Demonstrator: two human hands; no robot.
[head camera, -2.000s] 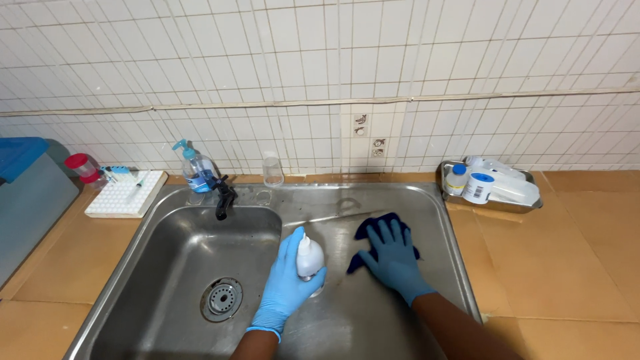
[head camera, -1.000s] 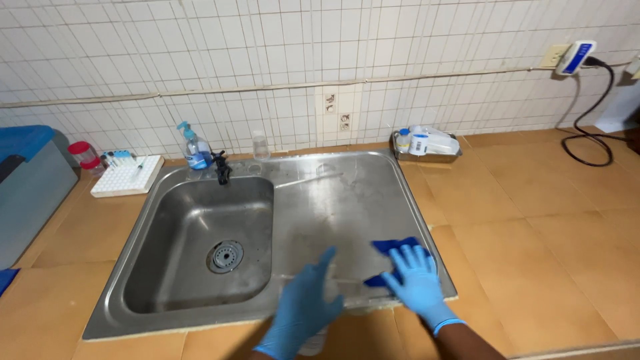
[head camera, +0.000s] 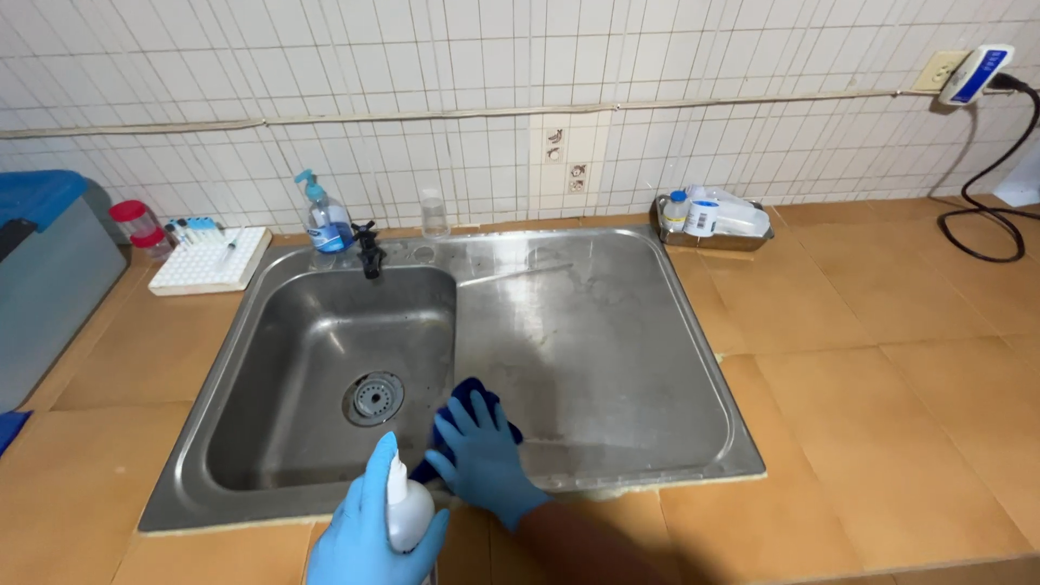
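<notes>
My left hand (head camera: 370, 528), in a light blue glove, holds a white spray bottle (head camera: 409, 512) at the near edge of the sink, its index finger by the nozzle. Beside it, my right hand (head camera: 487, 463), gloved the same way, presses a dark blue cloth (head camera: 474, 396) flat with spread fingers. The cloth lies on the near edge of the stainless steel sink (head camera: 601, 349), where the basin meets the drainboard; part of it is hidden under the hand. Left of the hands is the basin's drain strainer (head camera: 375, 398).
Behind the basin are a black faucet (head camera: 370, 252), a pump bottle (head camera: 327, 219) and a clear cup (head camera: 434, 215). A white tube rack (head camera: 211, 264), red-lidded jars (head camera: 142, 227) and a blue-lidded bin (head camera: 49, 260) stand left. A metal tray (head camera: 715, 238) with bottles and a black cable (head camera: 975, 203) are right.
My right hand and the cloth have moved left, from the drainboard's right side to the basin's near right corner. My left hand has moved left with the bottle.
</notes>
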